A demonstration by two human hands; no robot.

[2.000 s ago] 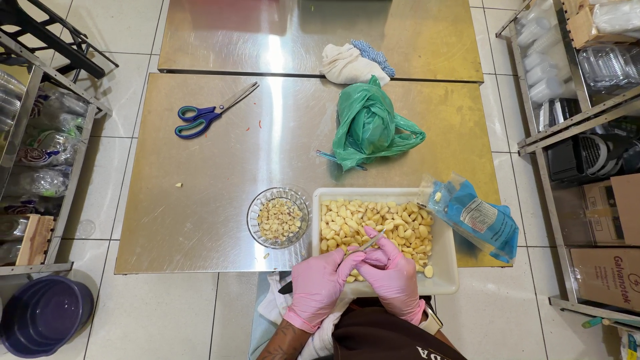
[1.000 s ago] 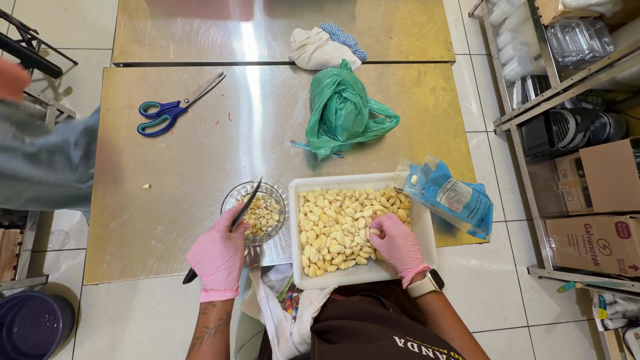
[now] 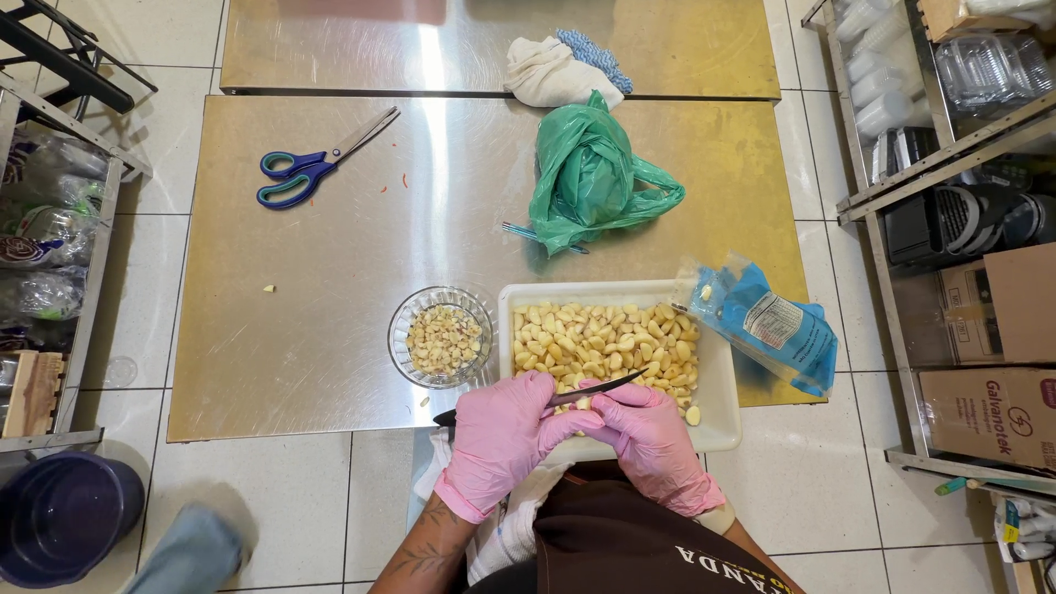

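Note:
My left hand (image 3: 503, 437), in a pink glove, grips a dark-handled knife (image 3: 598, 389) whose blade points right over the tray. Close against the blade, my right hand (image 3: 656, 441), gloved too, pinches a pale peeled clove or nut (image 3: 583, 403) between its fingertips. Beneath both hands lies a white plastic tray (image 3: 724, 412) holding many whole pale pieces (image 3: 606, 342) of the same kind. Left of the tray stands a glass bowl (image 3: 398, 342) with small chopped pieces (image 3: 445, 338) in it. A blue plastic packet (image 3: 780, 326) leans over the tray's right edge.
On the metal table (image 3: 330, 346) lie blue-handled scissors (image 3: 301, 175), a green plastic bag (image 3: 590, 173) and, behind it, a white cloth (image 3: 557, 74). Shelves (image 3: 874, 272) flank the table. A dark basin (image 3: 66, 516) and another person's trouser leg (image 3: 190, 557) are at lower left.
My right hand has come from the tray's pieces to meet my left hand, which has left the bowl's edge with the knife. The other person at the left has moved toward the bottom of the view.

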